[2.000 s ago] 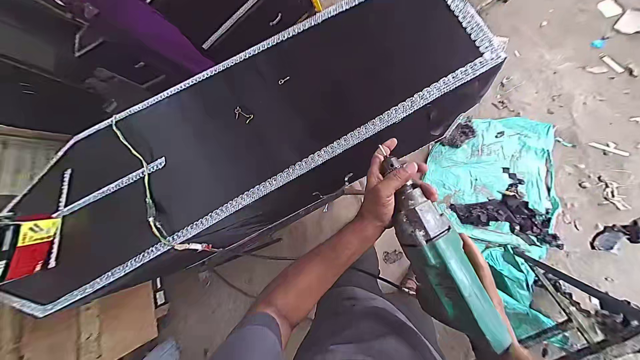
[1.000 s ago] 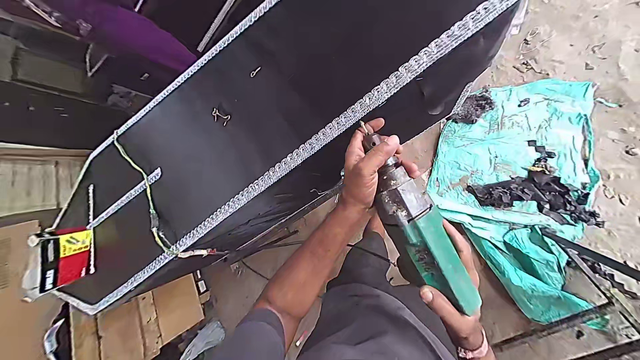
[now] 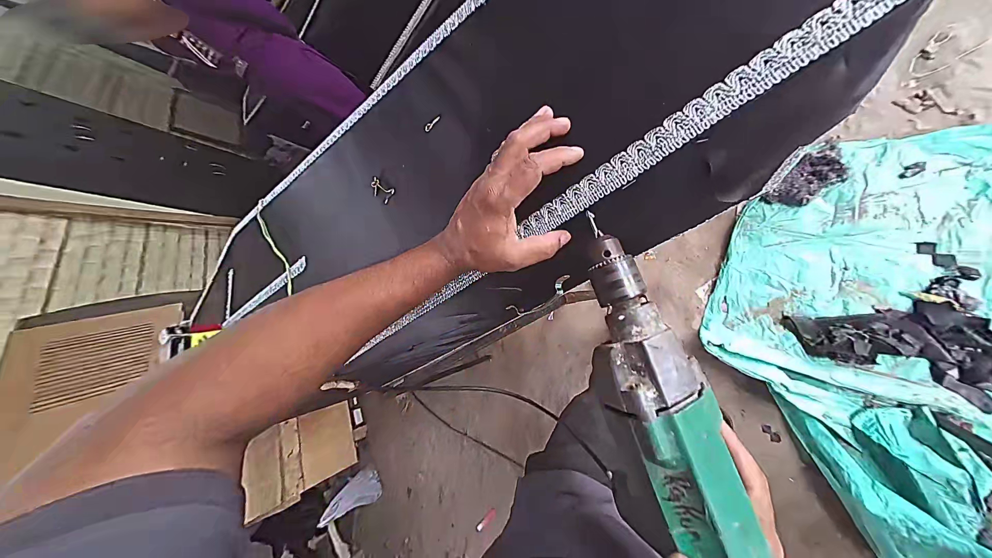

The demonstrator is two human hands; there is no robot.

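Note:
My left hand (image 3: 511,194), fingers spread, rests on or just over the near edge of a long black-covered box (image 3: 480,101) trimmed with silver braid (image 3: 682,116). It holds nothing. My right hand (image 3: 752,480) is wrapped round the body of a green power drill (image 3: 682,434), mostly hidden behind it. The drill's chuck (image 3: 614,271) carries a thin bit (image 3: 593,223), which points up at the box's side just below the braid; whether the tip touches cannot be told. Small metal hooks (image 3: 381,188) lie on the box's top, left of my left hand.
A teal plastic sheet (image 3: 744,310) with black scraps (image 3: 876,333) lies on the ground at right. A dark cable (image 3: 496,391) runs below the box. Cardboard (image 3: 302,457) lies at lower left. Another person in purple clothing (image 3: 287,70) is beyond the box at upper left.
My left hand has let go of the drill's chuck and moved up and left to the box's braided edge, its fingers now spread. My right hand still holds the drill.

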